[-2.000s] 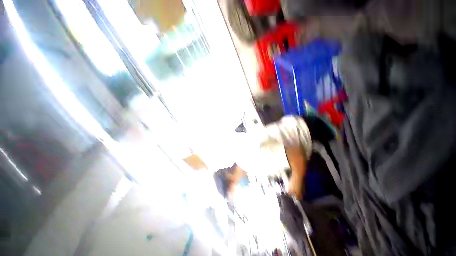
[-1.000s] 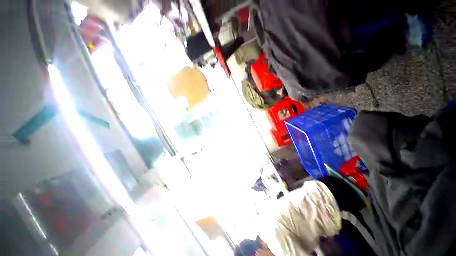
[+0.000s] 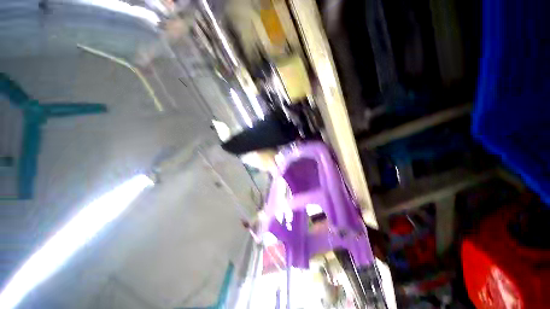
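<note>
Neither of my hands is in the picture. The view is turned sideways and blurred. A purple plastic stool [image 3: 322, 196] lies nearest the middle, at the edge of a long pale wooden table [image 3: 338, 111]. A dark, pointed object [image 3: 259, 136] is just beside the stool; I cannot tell what it is. A smooth blue object [image 3: 518, 90] fills the upper right edge. A red plastic object [image 3: 497, 265], perhaps a stool, is at the lower right.
Wooden bars of a frame [image 3: 443, 193] stand in the dark area below the table. A lit tube light [image 3: 78, 232] and a teal ceiling fan [image 3: 30, 114] are on the left. Blurred yellow and orange items [image 3: 292, 75] are at the top middle.
The view has swung to another part of the room. The dark garments, the blue crate and the person in a pale top have left the view. The purple stool has come in.
</note>
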